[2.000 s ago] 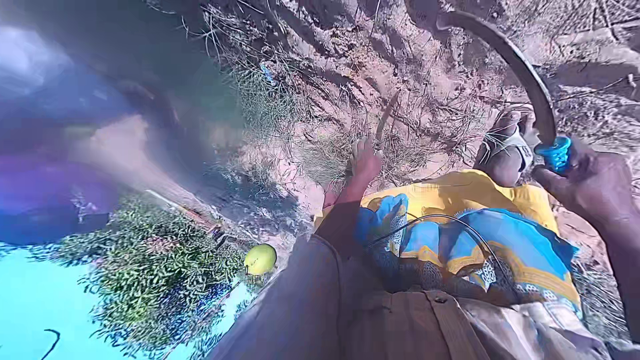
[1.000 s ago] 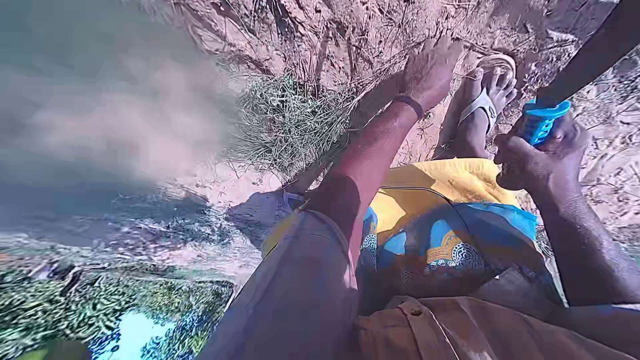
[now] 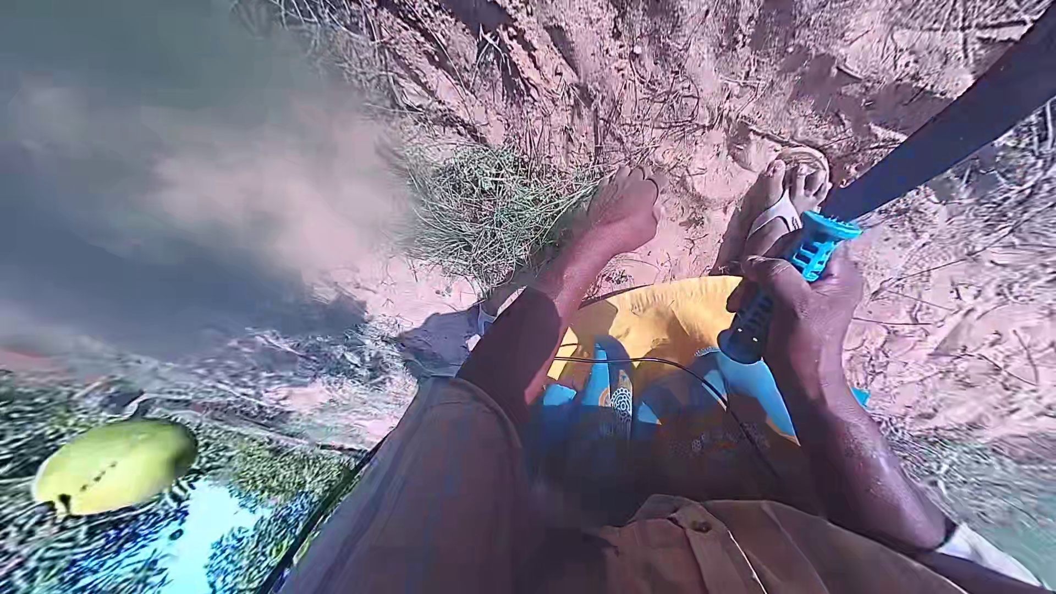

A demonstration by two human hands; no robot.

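My right hand (image 3: 804, 297) is closed around the blue plastic handle (image 3: 817, 247) of a long dark blade (image 3: 949, 132). The blade points up and to the right, past a sandalled foot, and its tip is outside the view. My left hand (image 3: 629, 208) is left of that foot, low over the ground, with its fingers curled. Just left of the hand lies a tuft of thin green and dry grass (image 3: 495, 210). Whether the fingers hold any stems cannot be told. Below both hands spreads a yellow and blue patterned cloth (image 3: 668, 309).
My sandalled foot (image 3: 780, 206) stands on bare reddish soil with dry stems and twigs. A dark cord crosses the cloth. Leafy growth (image 3: 289, 470) and a yellow-green, fruit-like object (image 3: 115, 466) show at the lower left. The upper left is blurred.
From one second ago, my left hand has moved back from beside the foot toward the grass tuft, and its spread fingers have curled. My right hand has kept its hold on the blade's handle.
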